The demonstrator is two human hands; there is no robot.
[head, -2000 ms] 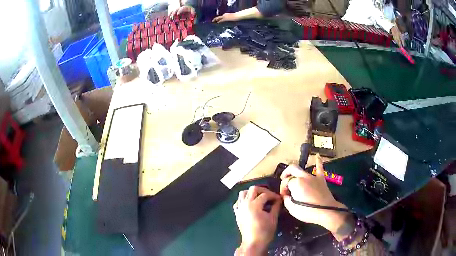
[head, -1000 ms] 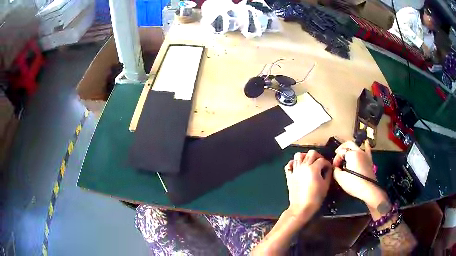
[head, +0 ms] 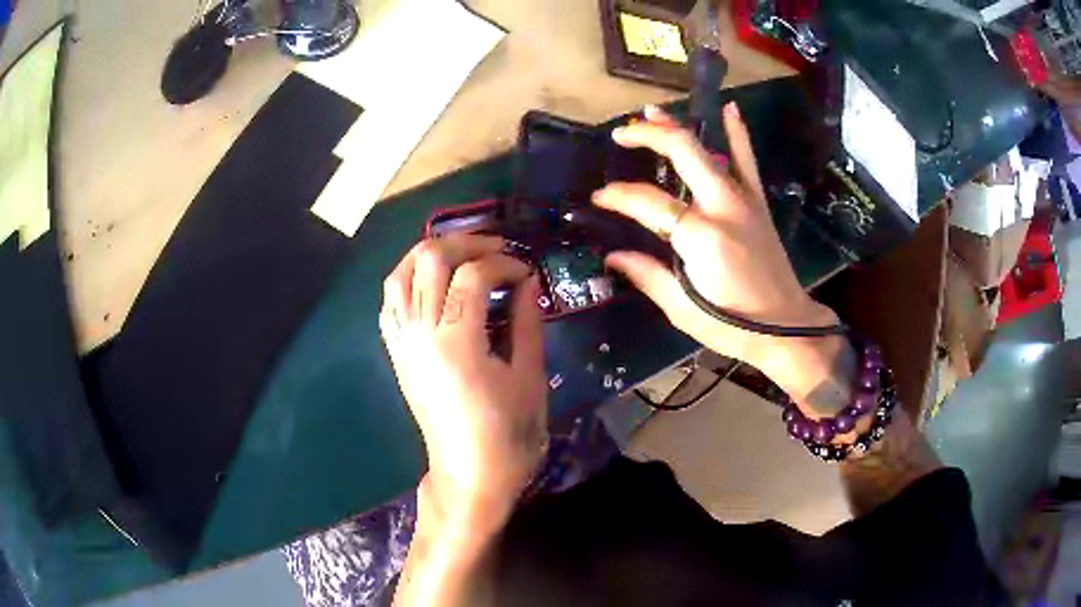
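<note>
A red-edged front housing (head: 448,222) with a green circuit board (head: 574,275) lies open in front of me. My left hand (head: 465,344) is curled over its left part and holds it; a small dark piece shows at the fingers. A black back housing (head: 557,176) lies just beyond it. My right hand (head: 726,255) is over the right side of the housings with its fingers spread. The soldering iron (head: 708,81) is tucked between its fingers, grip pointing away, its cord looping over the wrist. The iron's tip is not clearly visible.
Black foam sheets (head: 225,237) and a cream stepped piece (head: 409,83) lie left. Speakers (head: 197,62) with wires are at the far left. A sponge tray (head: 650,43), a red unit (head: 776,30) and the soldering station (head: 856,196) are at the far right. Small bits lie near the edge.
The view has moved closer and down onto the hands. My right fingers have spread and lifted away from my left hand, uncovering the board and the black housing. My left hand stays on the red housing.
</note>
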